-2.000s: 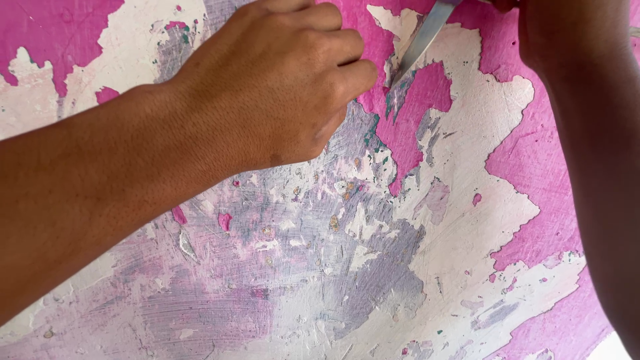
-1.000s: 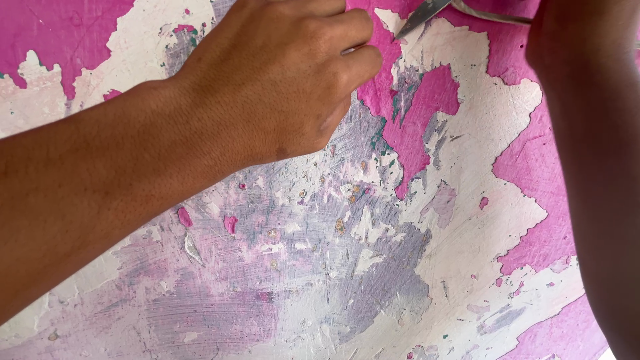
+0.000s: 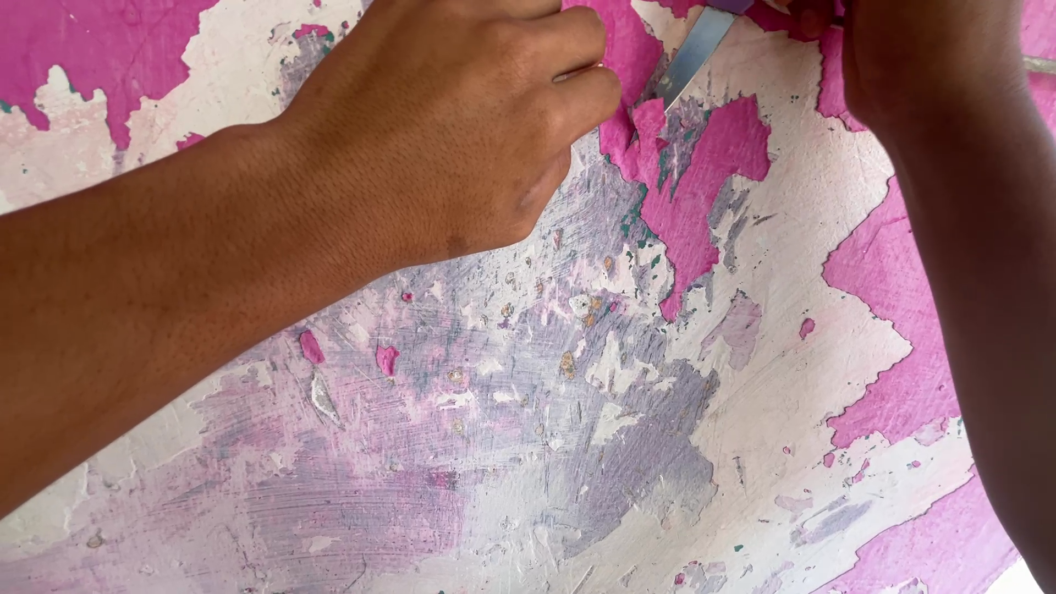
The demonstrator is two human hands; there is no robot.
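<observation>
My left hand (image 3: 478, 115) is curled, knuckles up, over peeling pink paint at the top middle; its fingertips are hidden, so whether they hold anything does not show. At the top right, my right hand (image 3: 813, 15) is mostly out of frame, its fingers by the purple handle of a flat metal blade (image 3: 697, 56), apparently a scraper or knife. The blade's tip touches the wall surface (image 3: 775, 272) at the edge of a raised pink paint flake (image 3: 649, 124). Below it, a ragged pink paint patch (image 3: 693, 206) still clings.
Larger areas of pink paint lie at the upper left (image 3: 99, 49) and right (image 3: 883, 272), with jagged edges. Scratched grey-purple paint (image 3: 643, 454) and whitish undercoat show between them. A thin cord-like thing (image 3: 1039, 64) is at the right edge.
The blade has moved down to the pink paint left of the ragged patch, where a flake now stands raised. The left hand stays close by.
</observation>
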